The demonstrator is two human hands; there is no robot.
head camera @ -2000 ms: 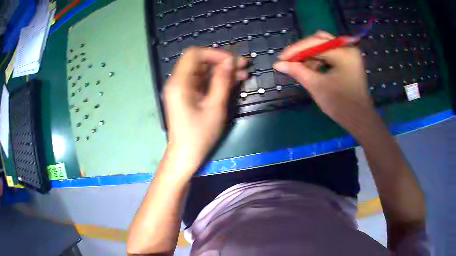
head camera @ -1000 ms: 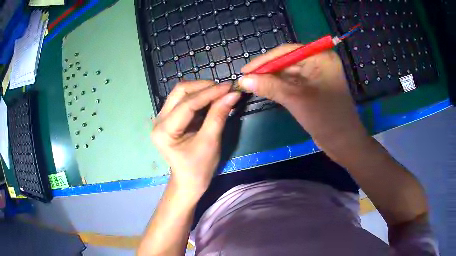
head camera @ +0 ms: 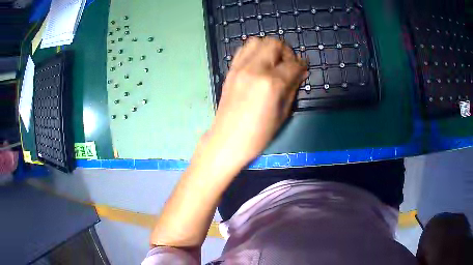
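Note:
My left hand (head camera: 267, 77) is over the front left part of the large black component tray (head camera: 332, 101). Its fingers are curled and point down, and the back of the hand hides the fingertips and anything between them. The tray has a grid of pockets with small silvery dots. My right hand cannot be made out. A dark, blurred shape at the lower right edge may be part of my right arm. The red probe does not show.
A pale green mat (head camera: 166, 114) with several small parts (head camera: 160, 50) lies left of the tray. A side tray (head camera: 52, 111) and a green sign (head camera: 84, 150) are farther left. A second tray (head camera: 441, 72) is at the right. Blue tape (head camera: 321, 159) edges the bench.
My left hand has moved away from my right hand and turned palm down over the tray. My right hand and the red probe have left the view. The view has shifted right.

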